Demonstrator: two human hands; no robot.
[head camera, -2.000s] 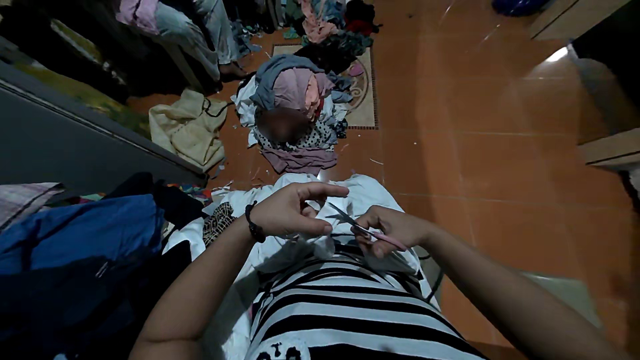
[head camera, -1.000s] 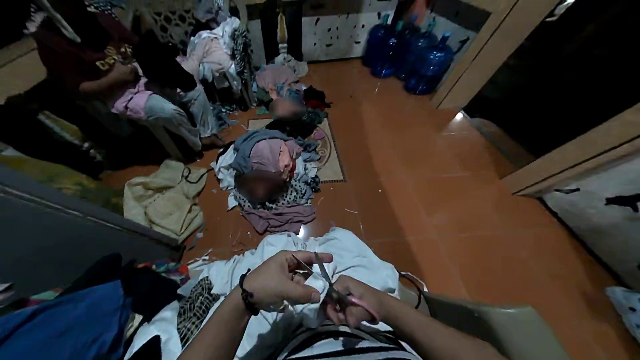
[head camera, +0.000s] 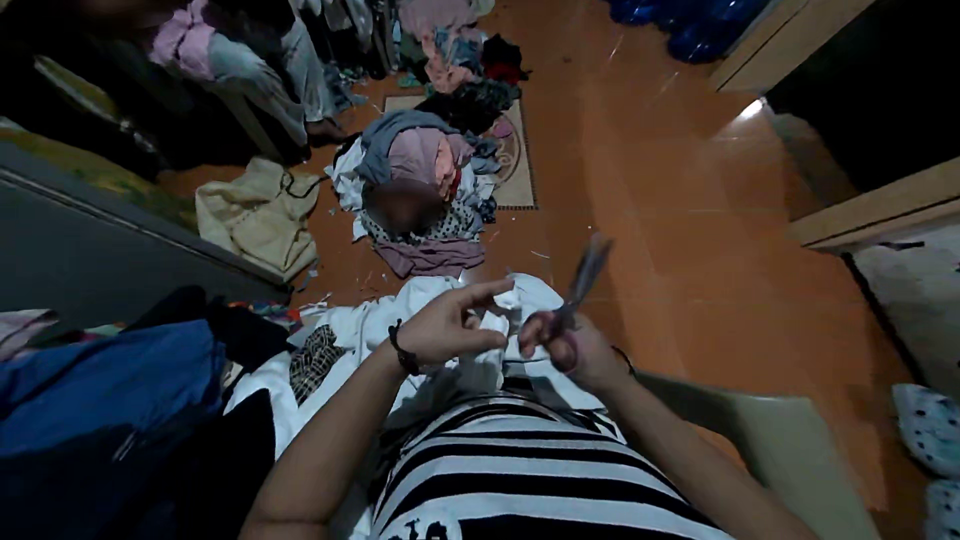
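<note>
White cloth (head camera: 427, 294) is spread over my lap. My left hand (head camera: 450, 322) is at its middle, with a fold of the cloth between thumb and fingers. To the right, my right hand (head camera: 574, 346) holds a pair of scissors (head camera: 589, 274) by the pink handles. The blades point up and away from me, blurred, and look close together. They are apart from the cloth at their tips. A dark checked cloth (head camera: 315, 364) lies beside the white cloth on the left.
A clothes pile (head camera: 427, 150) sits on the tiled floor beside a patterned mat (head camera: 517, 161). Beige cloth (head camera: 259, 217) lies left of it. Blue garments (head camera: 112, 375) are at my left. A seated person (head camera: 255, 75) is at upper left. Blue water bottles (head camera: 697, 30) stand near a doorway.
The scissors have moved away from my left fingers and now point up; one second ago their blades were close to those fingers. The view has tilted down again.
</note>
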